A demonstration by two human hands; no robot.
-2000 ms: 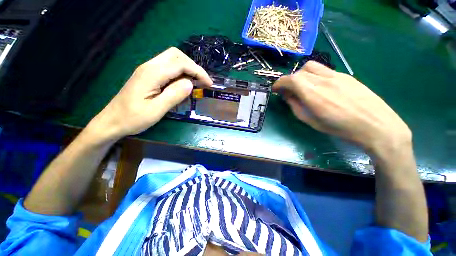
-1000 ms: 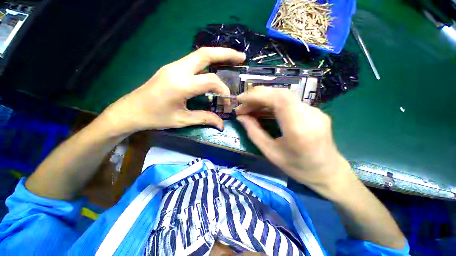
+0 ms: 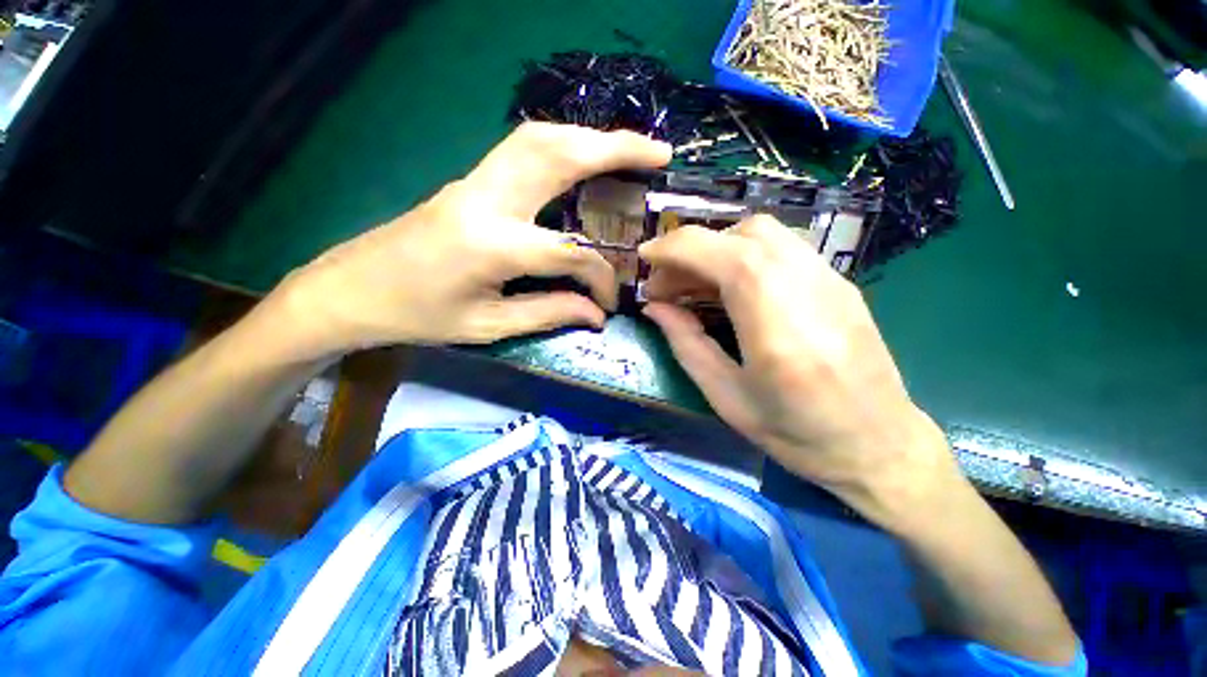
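Note:
The part-built phone frame (image 3: pixel 616 214) lies on the green mat near the front edge, its inner side up, partly covered by both hands. My left hand (image 3: pixel 496 251) holds its left end, index finger on the far edge, other fingers at the near side. My right hand (image 3: pixel 774 324) has its thumb and index fingertips together over the frame's near part, close to the left fingertips. A thin dark sliver shows between the fingertips; its kind is unclear. The frame's right end, with silver-white parts, shows beyond my right hand.
The blue bin (image 3: pixel 916 66) of gold slivers (image 3: pixel 814 56) stands behind the frame. Black pieces lie in a left pile (image 3: pixel 589 90) and a right pile (image 3: pixel 920 199), with loose gold pieces between. Tweezers (image 3: pixel 977 132) lie right of the bin. A black tray (image 3: pixel 172 119) is at left.
Since two seconds ago, my right hand has moved from the frame's far right corner to its near left part. My left hand has opened around the left end. Since one second ago, both have shifted slightly.

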